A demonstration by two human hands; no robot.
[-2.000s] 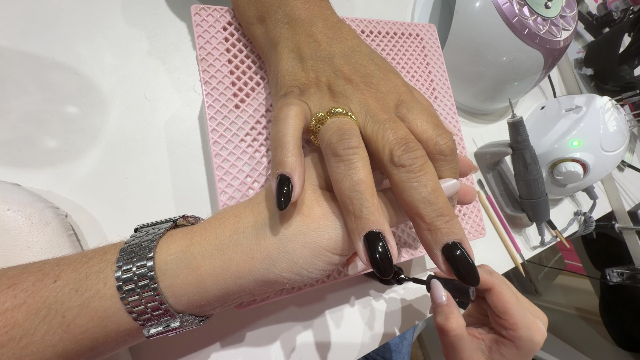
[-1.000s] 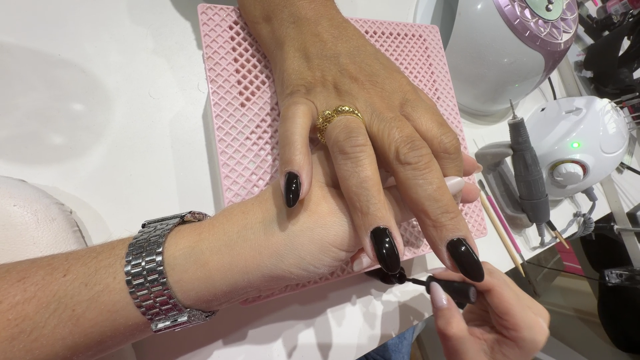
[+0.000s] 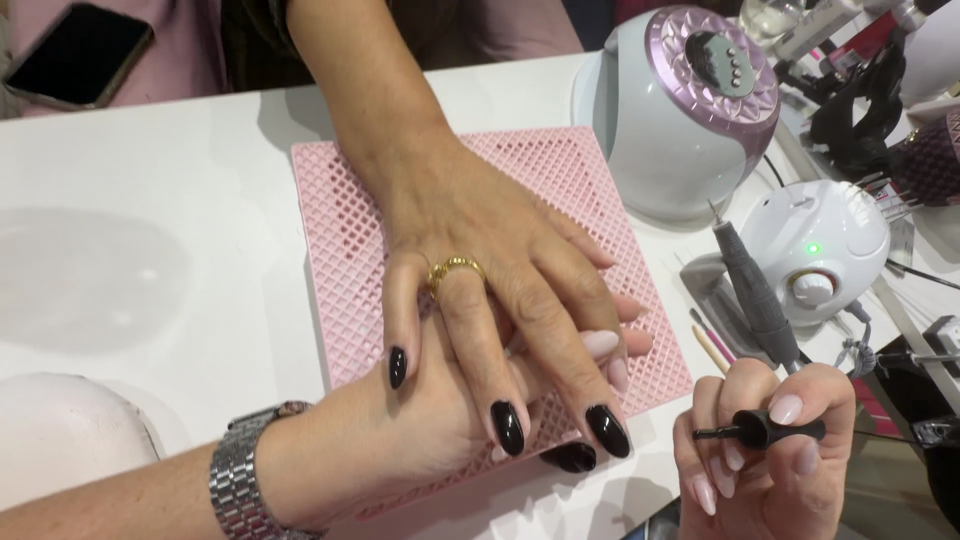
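My left hand (image 3: 420,420), with a metal link watch (image 3: 244,480) on its wrist, lies palm up under another person's hand (image 3: 487,225) and supports its fingers. That hand wears a gold ring (image 3: 456,271) and has glossy black polish on the thumb nail (image 3: 397,367) and on two finger nails (image 3: 508,427). Beneath both hands is a pink lattice mat (image 3: 337,300). A black bottle (image 3: 570,456) shows partly under the fingertips at the mat's lower edge. At the lower right, my right hand (image 3: 772,450) holds a black nail polish brush (image 3: 757,431), its tip pointing left, apart from the nails.
Behind the mat on the right stands a white and purple nail lamp (image 3: 675,112). Beside it are a nail drill's control unit (image 3: 817,247) with a green light and its grey handpiece (image 3: 757,292). Slim sticks (image 3: 709,345) lie nearby. A phone (image 3: 79,52) is at the upper left.
My right hand has moved right with the brush, away from the other person's fingertips, and turned so its fingers show. The view has shifted to take in more of the far side.
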